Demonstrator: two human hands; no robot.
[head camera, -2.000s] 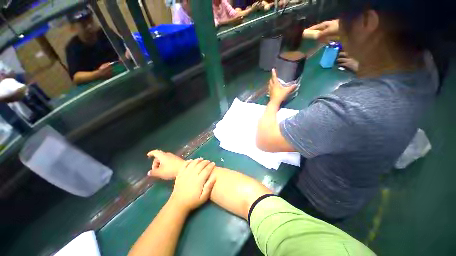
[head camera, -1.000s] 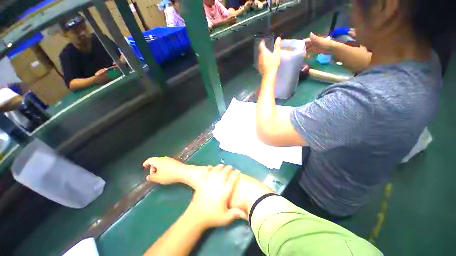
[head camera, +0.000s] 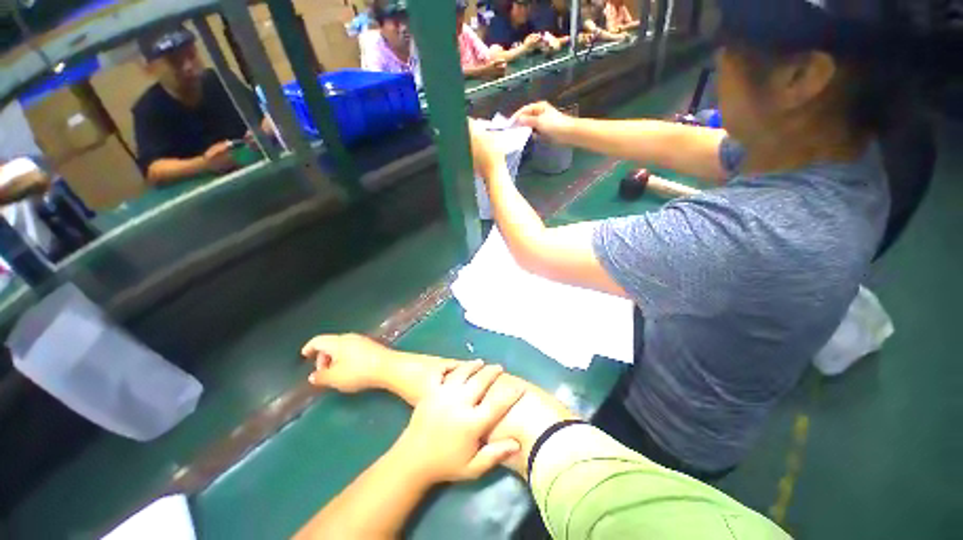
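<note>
My right hand (head camera: 343, 362) is empty over the table's inner edge, its fingers loosely curled. My left hand (head camera: 465, 424) lies on my right forearm, fingers spread across it and thumb apart, holding no work item. A white tapered paper wrap (head camera: 100, 364) lies tilted on the dark conveyor at left. A fanned pile of white paper (head camera: 544, 306) lies on the green table (head camera: 317, 454) to the right. The corner of another white stack (head camera: 164, 521) shows at the bottom left edge.
A person in a grey shirt (head camera: 739, 306) sits close at right, both hands at a white paper wrap (head camera: 510, 148). A dark-headed tool with a pale handle (head camera: 667, 187) lies beyond. A green post (head camera: 447, 127) rises ahead; a blue crate (head camera: 359, 103) and people are across the line.
My left hand has moved from near my right wrist up the forearm. The neighbour's hands have moved left with white paper. The paper wrap on the conveyor has shifted slightly left in view.
</note>
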